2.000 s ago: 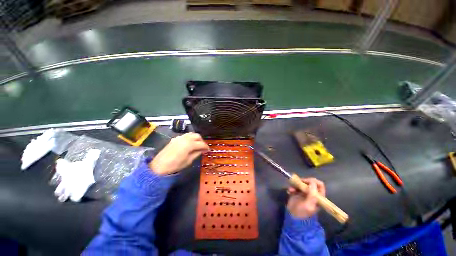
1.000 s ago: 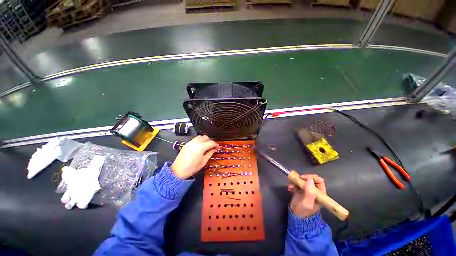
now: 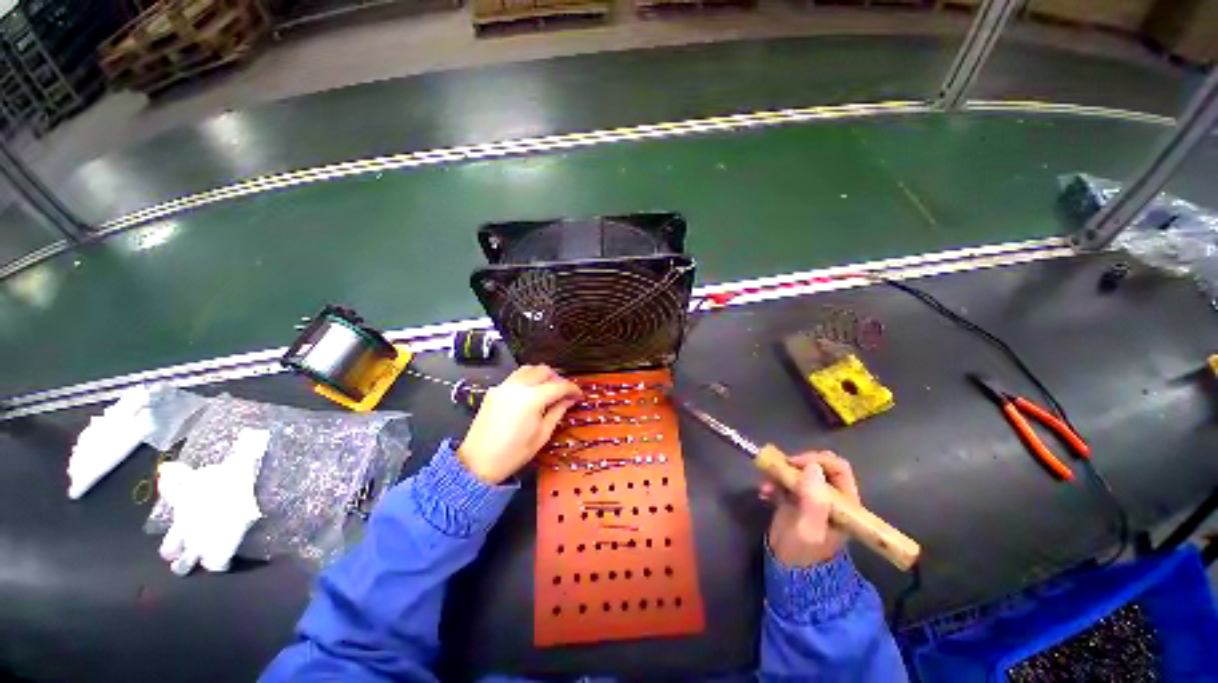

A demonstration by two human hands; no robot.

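Observation:
The orange-red perforated board (image 3: 617, 534) lies flat in front of me. Small dark thin parts with shiny spots lie in rows over its upper half, and a few loose dark pieces (image 3: 604, 506) lie lower down. My left hand (image 3: 513, 424) is over the board's upper left edge, fingertips pinched together; what they hold is too small to tell. My right hand (image 3: 809, 507) grips the wooden handle of the soldering iron (image 3: 862, 524). The iron's metal shaft points up and left, its tip near the board's upper right edge.
A black fan (image 3: 585, 300) stands behind the board. Solder reel (image 3: 337, 354), white gloves (image 3: 214, 496) and clear plastic (image 3: 297, 467) are left. Yellow iron stand (image 3: 850, 390) and orange-handled pliers (image 3: 1039, 430) are right. A blue crate (image 3: 955, 654) of dark pieces is lower right.
My left hand has moved slightly right over the board since the earliest frame. My right hand still holds the iron, with little movement. The view has shifted, showing more of the blue crate.

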